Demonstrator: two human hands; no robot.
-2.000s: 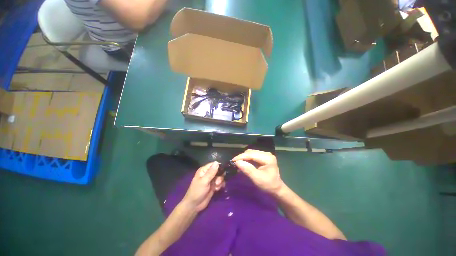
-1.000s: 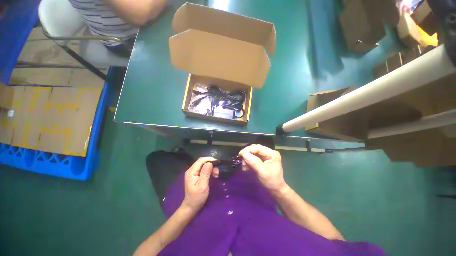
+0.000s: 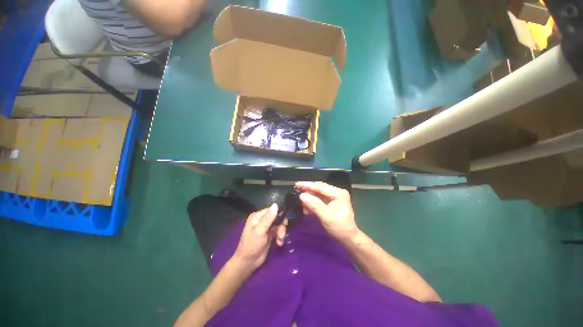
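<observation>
A small black cable bundle (image 3: 291, 205) is held over my lap, in front of the table edge. My left hand (image 3: 261, 234) grips its left side with thumb and fingers. My right hand (image 3: 328, 208) pinches its upper right side near the top. The bundle's ends are too small and dark to make out. An open brown carton (image 3: 275, 152) lies on the table ahead, its lid standing up at the back. Black cables (image 3: 281, 125) lie in it over shiny, whitish contents.
A green table (image 3: 185, 121) carries the carton. A cream pipe (image 3: 473, 110) rises at right beside larger brown cartons (image 3: 409, 128). A person in a striped shirt (image 3: 124, 25) sits at upper left. A blue pallet (image 3: 57, 211) with flat cartons stands at left.
Since a second ago my left hand has turned and my right hand has shifted slightly up and left. The bundle, stretched level between them before, is now more upright and compact.
</observation>
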